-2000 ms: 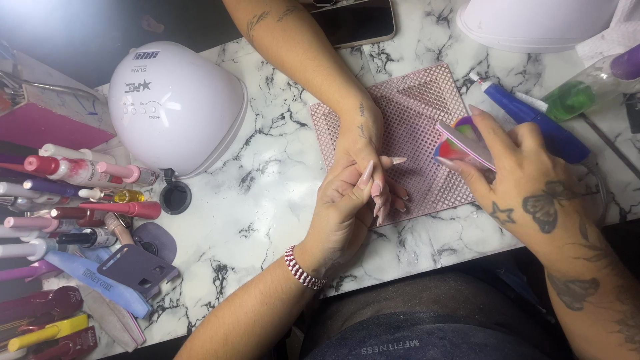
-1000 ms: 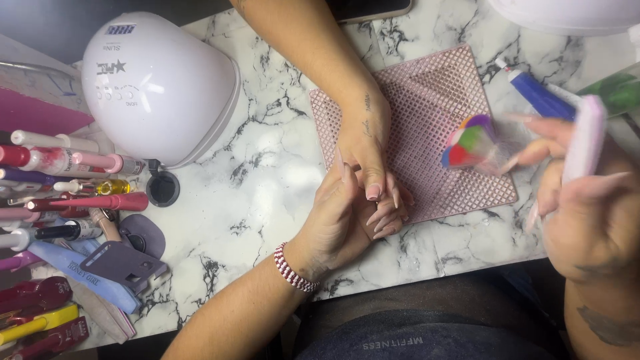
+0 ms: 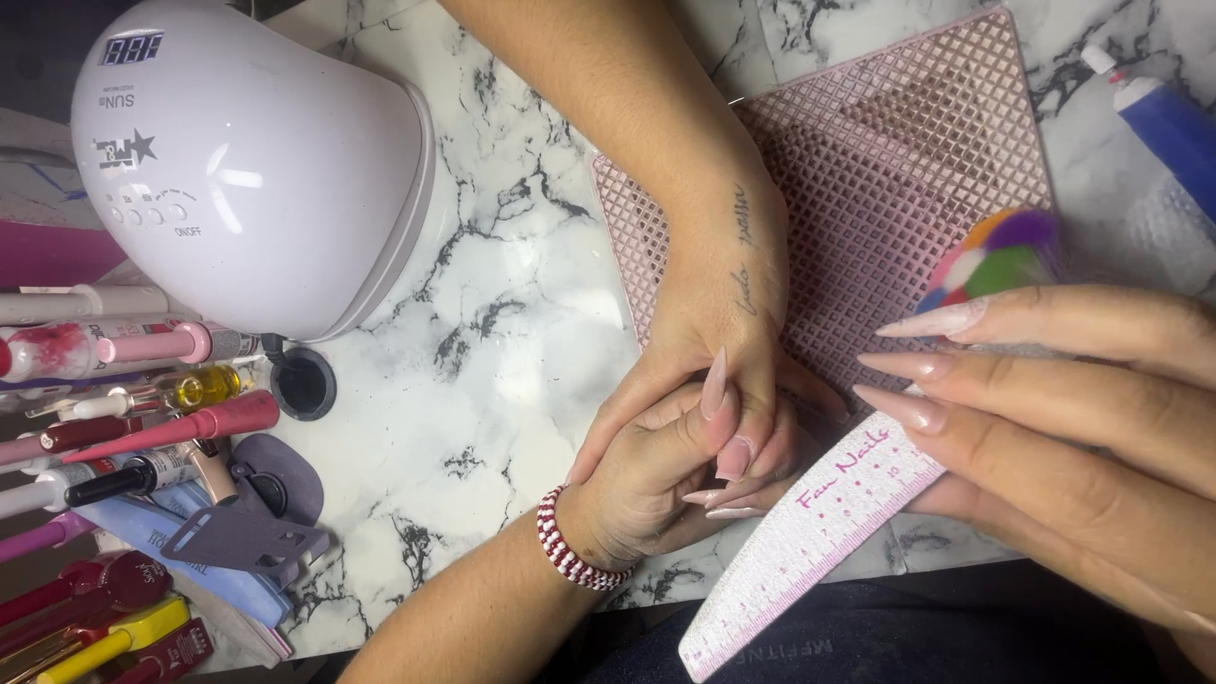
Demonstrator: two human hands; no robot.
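Observation:
My left hand (image 3: 655, 465), with a beaded bracelet (image 3: 570, 546) at the wrist, clasps the fingers of another person's hand (image 3: 722, 285), which comes in from the top. My long thumbnail points up beside that person's fingertips. On the right, my right hand (image 3: 1064, 418) grips a curved white nail file (image 3: 807, 541) with ruler marks, its free end slanting down to the left. The soft multicoloured head of a brush (image 3: 997, 261) shows behind my right fingertips; its handle is hidden, so whether I hold it cannot be told.
A pink lattice mat (image 3: 855, 190) lies under the other person's hand. A white nail lamp (image 3: 256, 171) stands at upper left, above polish bottles, including a red-pink one (image 3: 209, 418). A grey plastic holder (image 3: 247, 541) lies near blue files (image 3: 180, 551). A blue tube (image 3: 1173, 142) is at upper right.
The nail file has swung from upright to slanting down left, and my right hand has come closer to the clasped hands. The view has shifted nearer.

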